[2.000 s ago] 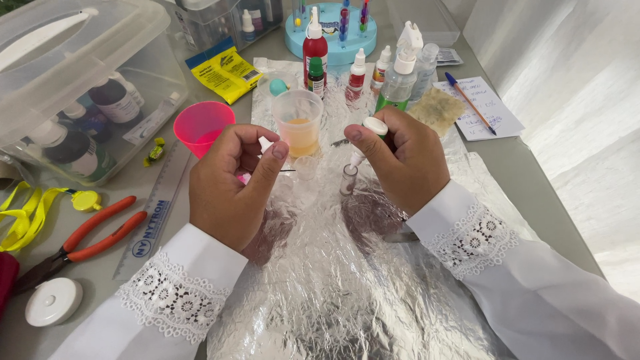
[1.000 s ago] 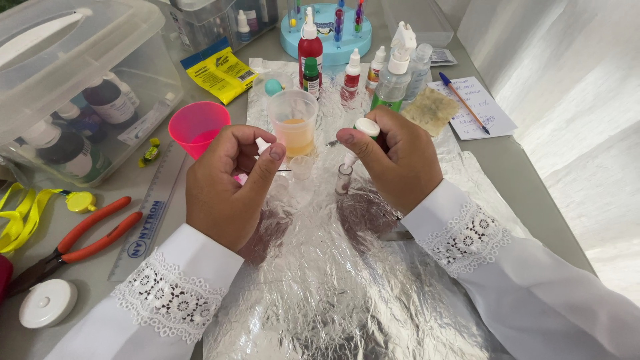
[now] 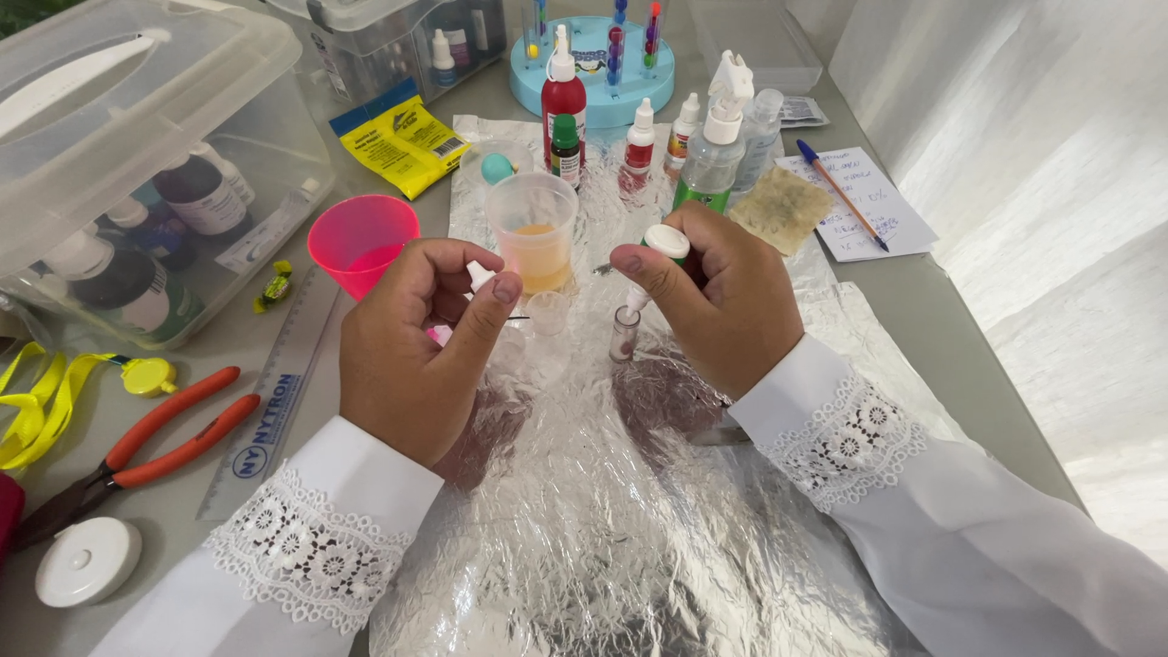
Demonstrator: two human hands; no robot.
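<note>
My right hand [image 3: 721,301] grips a small dropper bottle [image 3: 667,243], upside down, its white nozzle at the mouth of a small glass vial [image 3: 624,334]. The vial stands upright on crumpled aluminium foil [image 3: 566,511]. Between thumb and index finger, my left hand [image 3: 420,338] pinches a small white cap [image 3: 480,276]; a pink item shows partly under its fingers. Just beyond the hands stands a clear plastic cup [image 3: 532,228] with amber liquid, with a small clear cup [image 3: 547,312] in front of it. A pink cup [image 3: 363,239] is behind my left hand.
Several bottles, among them a red squeeze bottle [image 3: 564,100] and a spray bottle [image 3: 709,164], stand behind the cups. At left are a lidded plastic box [image 3: 137,201], orange-handled pliers [image 3: 173,429] and a ruler [image 3: 274,401]. A pen [image 3: 839,193] lies on a written note [image 3: 899,219] at right.
</note>
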